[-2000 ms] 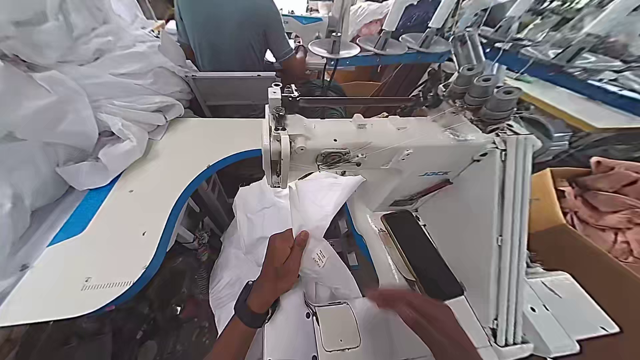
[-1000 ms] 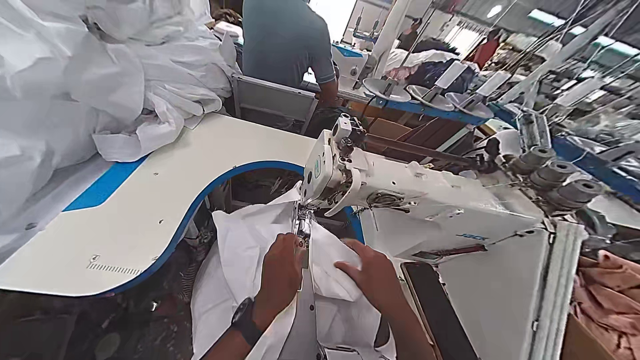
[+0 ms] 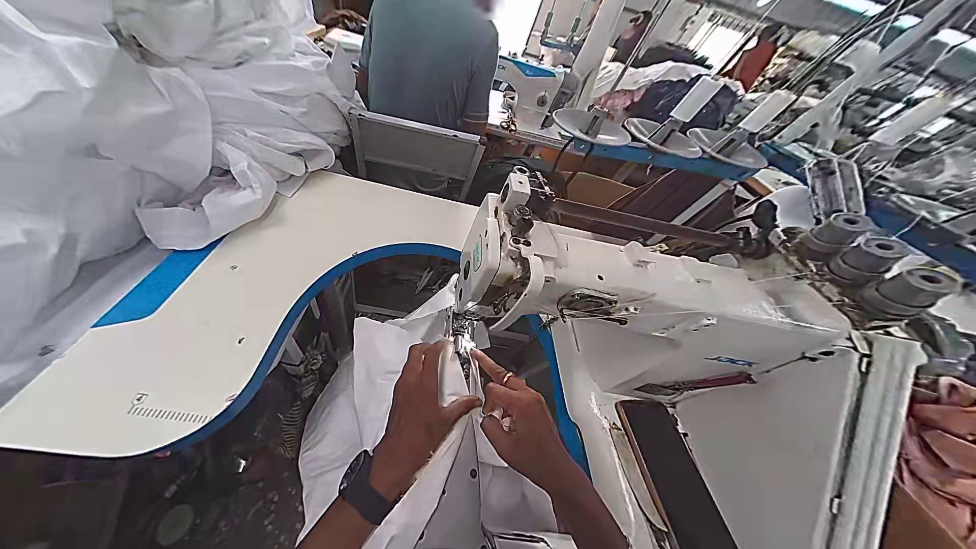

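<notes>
A white Jack sewing machine [image 3: 602, 282] reaches in from the right, its needle head over a narrow metal arm [image 3: 460, 488]. White fabric [image 3: 335, 435] lies around that arm and runs up to the presser foot [image 3: 462, 332]. My left hand [image 3: 423, 404], below a dark wristwatch, lies on the cloth just left of the foot, thumb pointing right. My right hand [image 3: 518, 415], with a ring on one finger, pinches the cloth on the other side, its index finger reaching close to the foot. The needle tip and the cloth beneath the foot are hidden.
A curved white table [image 3: 252, 305] with a blue edge wraps round the left, bearing a large heap of white fabric [image 3: 191, 114]. A dark phone [image 3: 671, 473] lies on the machine's right side. Thread cones [image 3: 877, 259] stand behind. Ahead, a person [image 3: 427, 61] sits facing away.
Two seconds ago my left hand held the cloth up before the machine head and my right hand was off it. Now both hands hold the cloth at the foot. The view has shifted.
</notes>
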